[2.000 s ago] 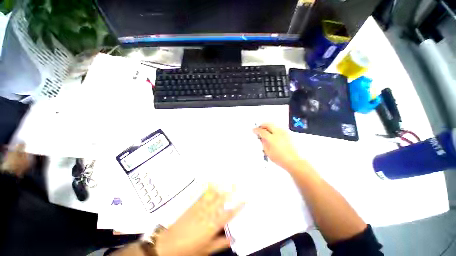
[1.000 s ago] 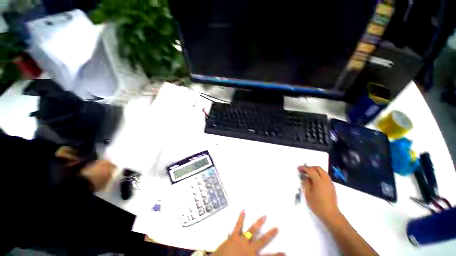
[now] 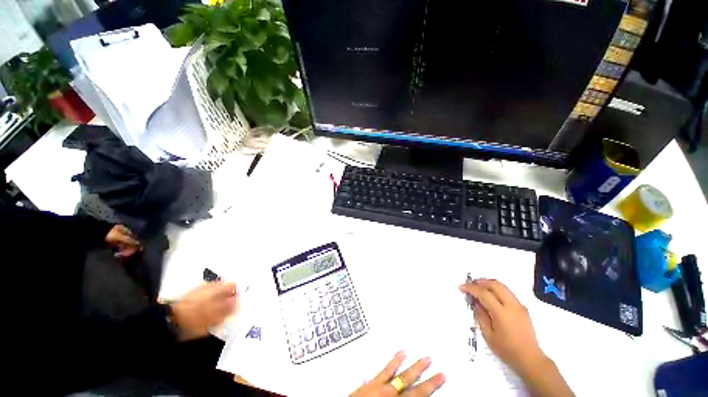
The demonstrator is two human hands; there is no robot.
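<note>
My right hand (image 3: 504,322) holds a thin silver and dark pen (image 3: 472,322) over the white ruled sheet (image 3: 489,372), which is largely washed out by glare. My left hand (image 3: 400,381) lies flat near the bottom edge, fingers spread, a gold-coloured ring on one finger, partly cut off by the frame. It holds nothing. A silver-white calculator (image 3: 320,304) with a grey display lies to the left, its figures too blurred to read.
Another person's hand (image 3: 203,308) rests over the dark keys at left. Behind are a keyboard (image 3: 435,203), monitor (image 3: 466,77) and mouse pad (image 3: 586,291) with a mouse (image 3: 574,262). Yellow tape (image 3: 646,207), a blue dispenser-like object (image 3: 657,260) and a dark blue bottle (image 3: 683,377) are at right.
The view has shifted up and left, showing more monitor and clipboard. The other person's hand has moved onto the keys. My right hand still holds the pen; my left hand has stayed spread.
</note>
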